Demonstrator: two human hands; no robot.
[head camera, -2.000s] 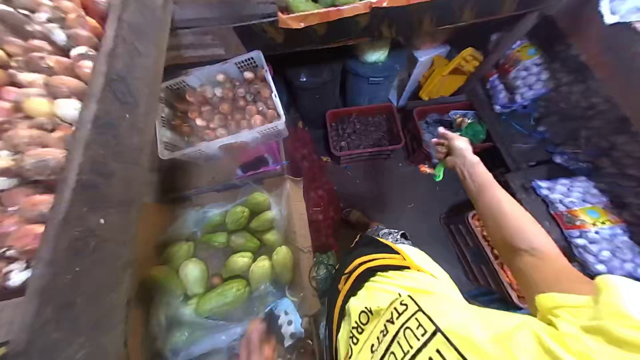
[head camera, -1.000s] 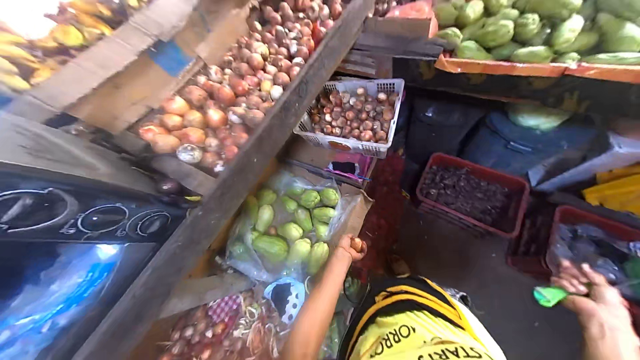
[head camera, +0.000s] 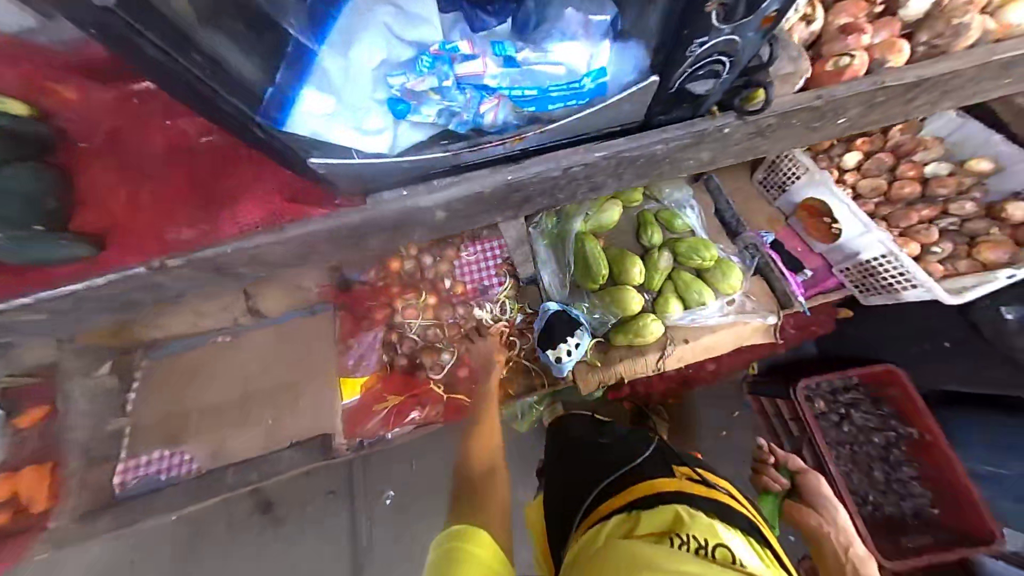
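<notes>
My left hand (head camera: 486, 346) reaches into a heap of small onions (head camera: 420, 312) with dry stalks on the low shelf; its fingers are blurred, and whether they grip an onion cannot be told. Just right of it lies a light blue and black cloth item with white dotted trim (head camera: 562, 338). Green chayotes (head camera: 658, 268) rest on clear plastic and cardboard beyond that. At lower right, my right hand (head camera: 780, 474) is closed around a small green object (head camera: 773, 504), beside a red crate (head camera: 900, 472) of small dark produce.
A wooden beam (head camera: 608, 164) runs above the shelf. A white plastic basket (head camera: 880, 276) of onions stands at right. Plastic bottles show behind the glass of a black appliance (head camera: 512, 152) at the top. A bare cardboard sheet (head camera: 236, 392) lies at left.
The view has swung left along the shelf. My left hand, beside the chayotes one second ago, is now among the small onions. My right hand still holds the green object.
</notes>
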